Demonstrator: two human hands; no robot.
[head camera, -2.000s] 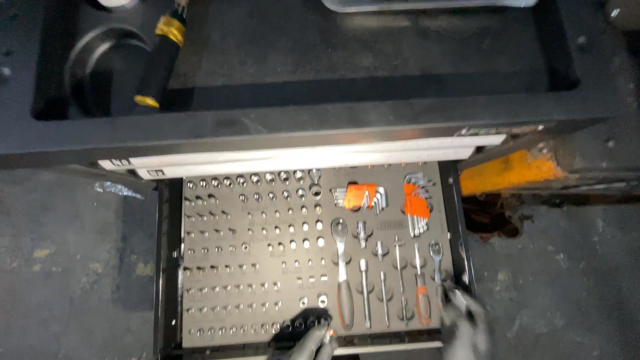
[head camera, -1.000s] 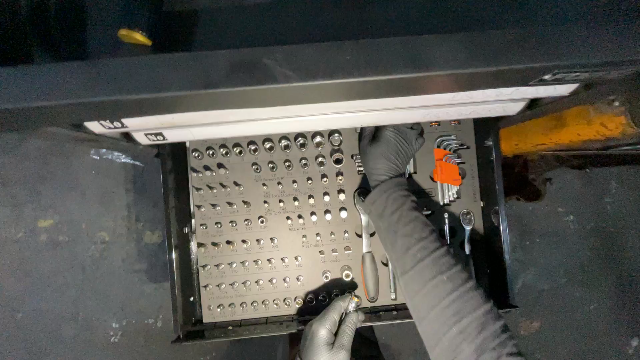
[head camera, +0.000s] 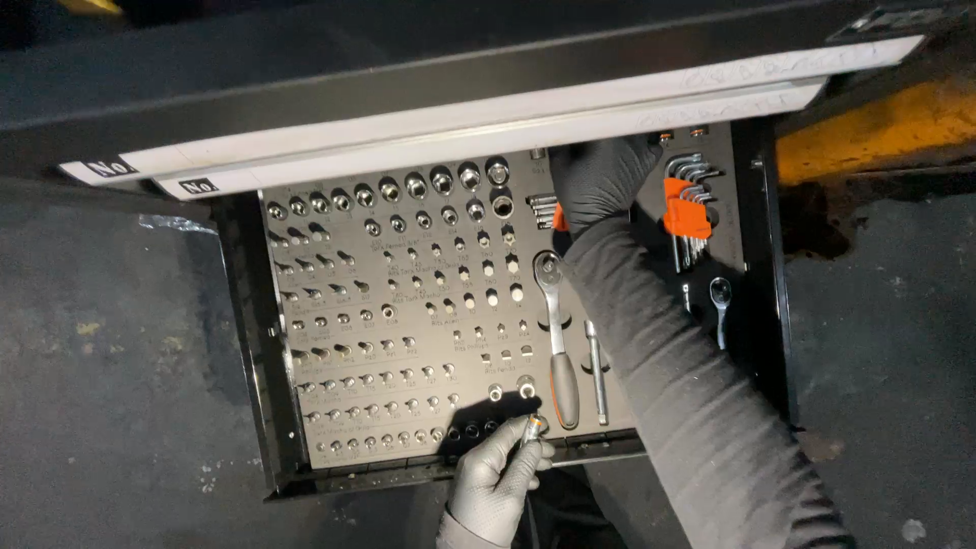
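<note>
My left hand (head camera: 499, 465), in a grey glove, pinches a small metal socket (head camera: 534, 428) between thumb and fingers at the front edge of the tool drawer (head camera: 381, 471). My right hand (head camera: 606, 179), also gloved, reaches to the back of the drawer beside a hex key set (head camera: 543, 210); its fingers are hidden under the cabinet front, so its hold is unclear. Below it lies a large ratchet (head camera: 557, 335) with a grey handle, next to an extension bar (head camera: 596, 374). Rows of sockets (head camera: 415, 185) and bits fill the foam insert on the left.
A second hex key set in an orange holder (head camera: 688, 210) and a small ratchet (head camera: 720, 305) lie right of my right forearm. White label strips (head camera: 488, 141) on the closed drawer fronts overhang the open drawer. A yellow object (head camera: 877, 130) stands beyond its right side.
Two seconds ago my right hand was at the drawer's front right; it has moved to the back. My left hand stays near the front edge. The view has moved closer to the drawer.
</note>
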